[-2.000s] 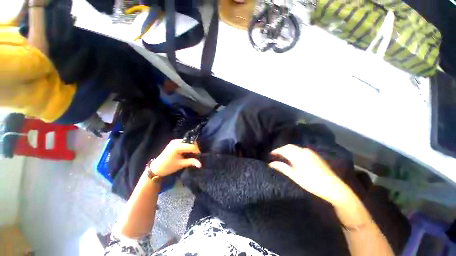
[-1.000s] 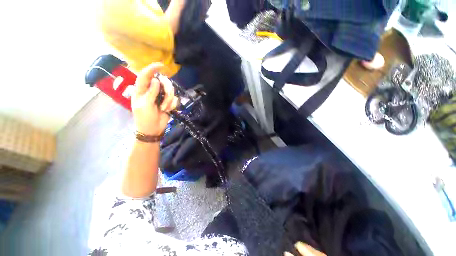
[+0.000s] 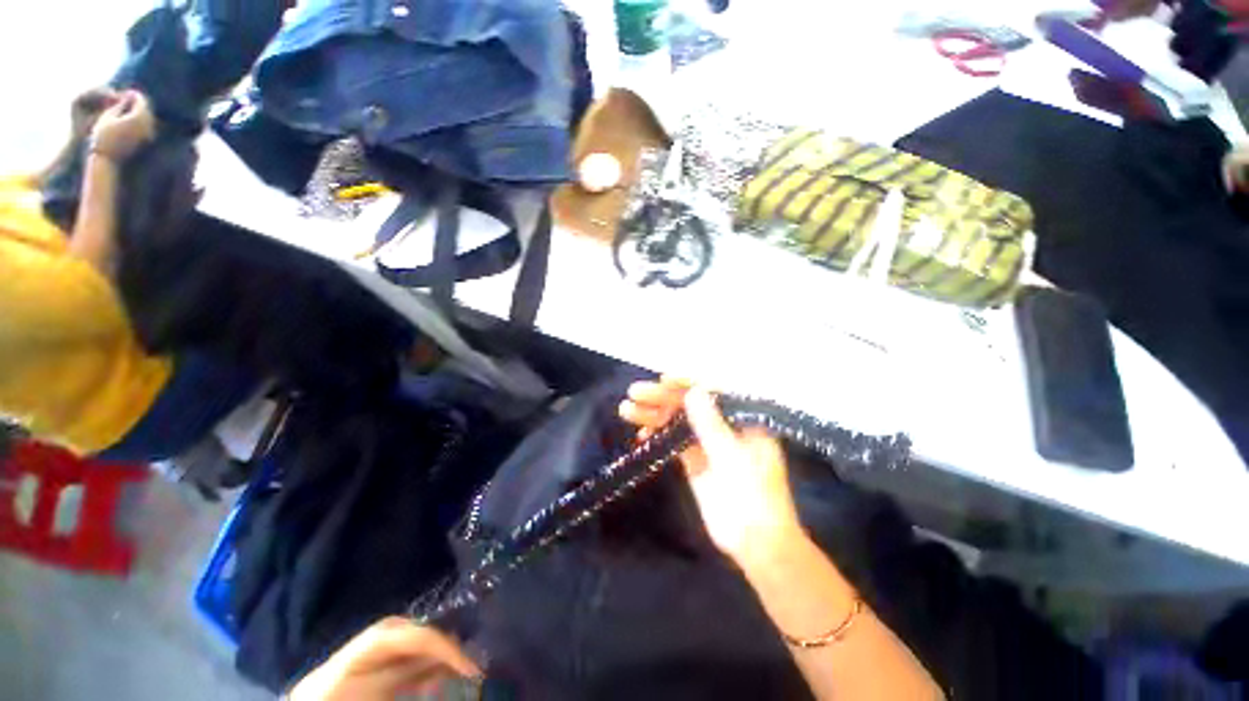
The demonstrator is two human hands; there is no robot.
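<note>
A narrow black trim strip with bright flecks (image 3: 582, 501) runs diagonally over the dark garment (image 3: 589, 589) on my lap. My right hand (image 3: 719, 459) grips its upper part near the table edge; the strip's frayed-looking end extends to the right past my fingers. My left hand (image 3: 390, 660) is low at the picture's bottom, fingers closed at the strip's lower end, partly cut off by the edge. No needle or thread can be made out.
On the white table (image 3: 808, 342) lie a denim bag (image 3: 425, 96) with hanging straps, black-handled scissors (image 3: 663, 244), a striped bundle (image 3: 884, 219), a phone (image 3: 1073, 377) and black cloth (image 3: 1082, 192). A person in yellow (image 3: 76, 322) is at left, near a blue basket (image 3: 219, 575).
My left hand has come down from its raised position. My right hand, mostly out of view a second ago, now holds the strip. The view has swung back to the right over the table.
</note>
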